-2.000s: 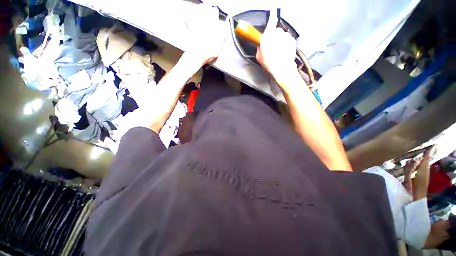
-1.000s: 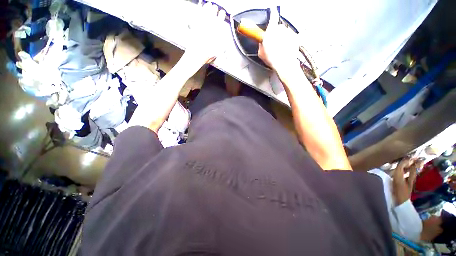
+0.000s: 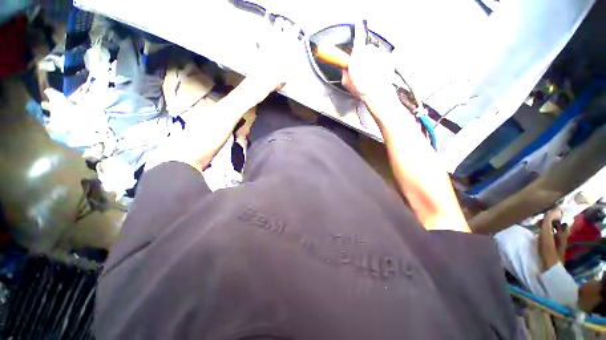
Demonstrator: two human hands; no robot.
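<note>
The steam iron [image 3: 330, 67], with a dark pointed base and an orange handle, stands on the white cloth-covered table [image 3: 199, 33] near its front edge. My right hand [image 3: 367, 72] is closed round the iron's handle; glare washes out its fingers. My left hand [image 3: 271, 66] lies low over the table edge to the left of the iron. Glare hides its fingers and whether it holds cloth. A dark-edged fabric piece [image 3: 251, 6] shows beyond my left hand, at the top of the picture. Its outline is partly lost in the glare.
Heaps of pale and grey cloth [image 3: 133, 106] lie at the left below the table. A cable and blue hose [image 3: 425, 123] run beside my right forearm. Blue frames [image 3: 511, 159] stand at the right. Another person's arm [image 3: 549, 242] shows at the lower right.
The view has shifted a little. More dark-edged fabric shows beyond my left hand than two seconds ago. My right hand stays on the iron, which still stands beside my left hand.
</note>
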